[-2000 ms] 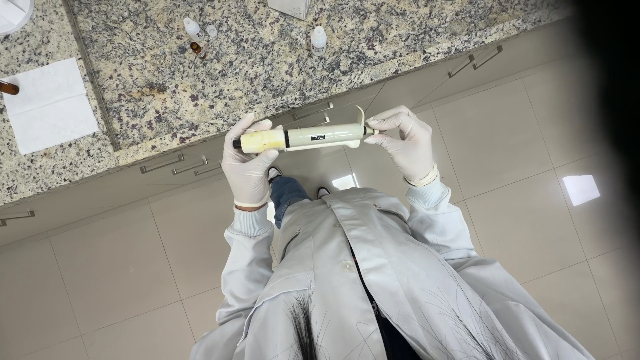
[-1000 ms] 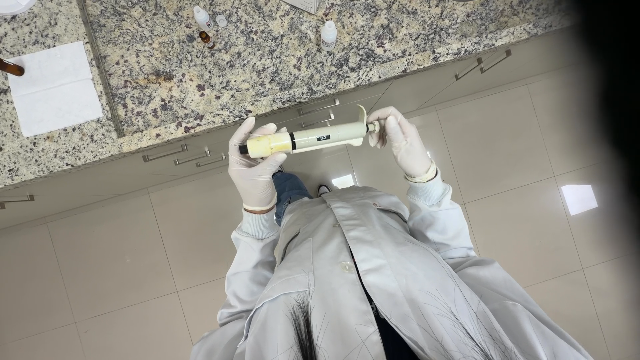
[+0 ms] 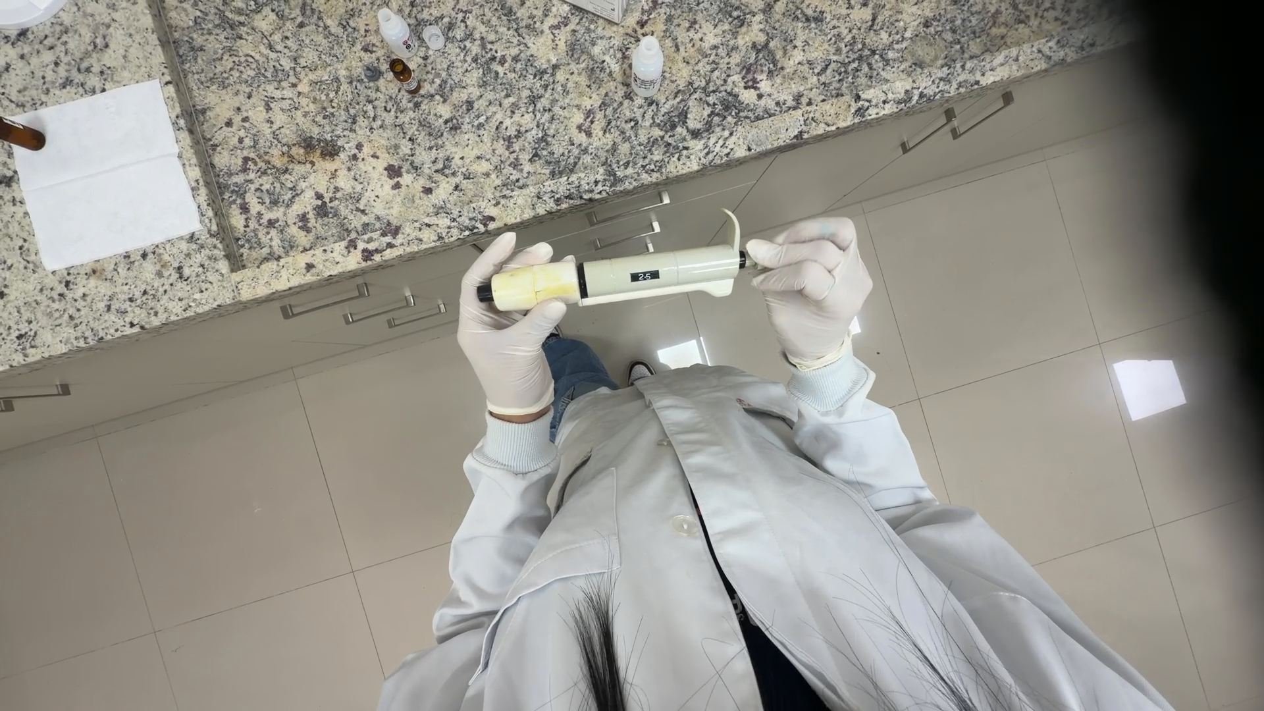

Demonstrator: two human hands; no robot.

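A cream-coloured micropipette [image 3: 681,269] lies nearly level across my view, in front of the counter's edge. Its body carries a small dark display window and, near the right end, a curved finger hook. My left hand [image 3: 509,341], in a white glove, grips the yellowed end section between thumb and fingers. At the opposite end, the gloved fingers of my right hand [image 3: 815,286] are pinched on the plunger knob, which they mostly cover.
On the granite counter [image 3: 494,148] stand a white dropper bottle [image 3: 647,67], another dropper bottle [image 3: 396,33], a small amber vial [image 3: 403,75] and a loose cap [image 3: 433,38]. White paper [image 3: 104,183] lies left beside a brown bottle [image 3: 22,133]. Drawer handles [image 3: 632,207] project below.
Both hands keep hold of the micropipette throughout. The fingers of my right hand have shifted around the plunger end, and my left fingers have moved slightly on the yellowed section.
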